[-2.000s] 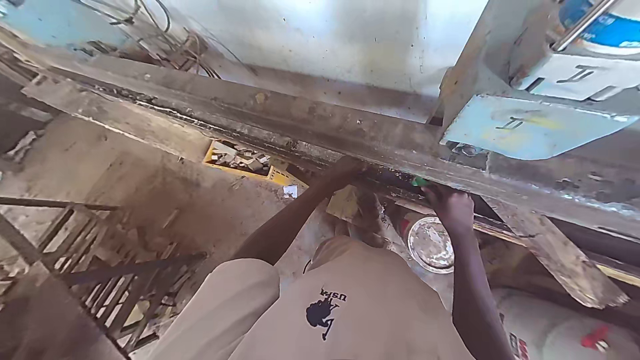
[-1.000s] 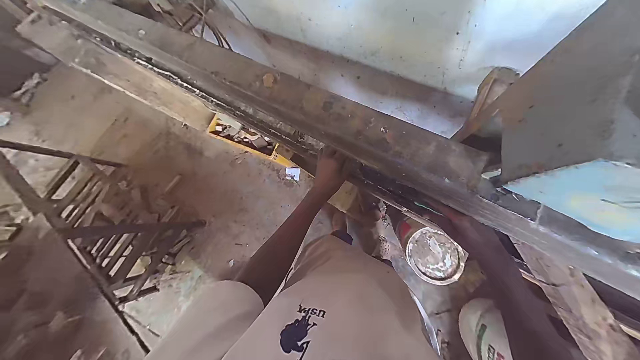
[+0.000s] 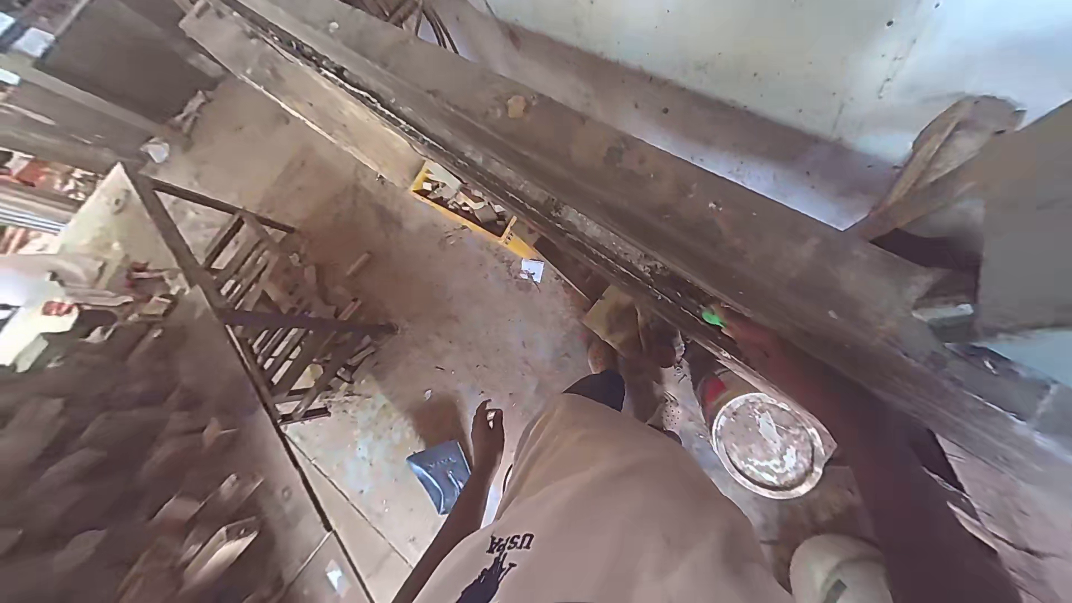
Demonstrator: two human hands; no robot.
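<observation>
My right hand (image 3: 741,329) reaches to the long metal beam (image 3: 586,176) and has a small bright green object (image 3: 713,316) at its fingertips, over the dark groove along the beam's near side. What the green object is cannot be made out. Away from the beam, my left hand (image 3: 487,431) hangs low beside my body with its fingers loosely curled and nothing seen in it. Just below and left of it, a dark blue-grey flat item (image 3: 442,476) lies on the floor.
A paint-stained round bucket lid (image 3: 769,444) is below the beam at right. A yellow crate (image 3: 461,218) of scraps sits under the beam's near edge. At left stand a slatted frame (image 3: 268,318) and a heap of scraps (image 3: 109,486). A wooden board (image 3: 310,109) runs alongside the beam.
My left hand has left the beam and dropped down beside my body. My right hand remains at the beam. The view has swung to show more of the left side.
</observation>
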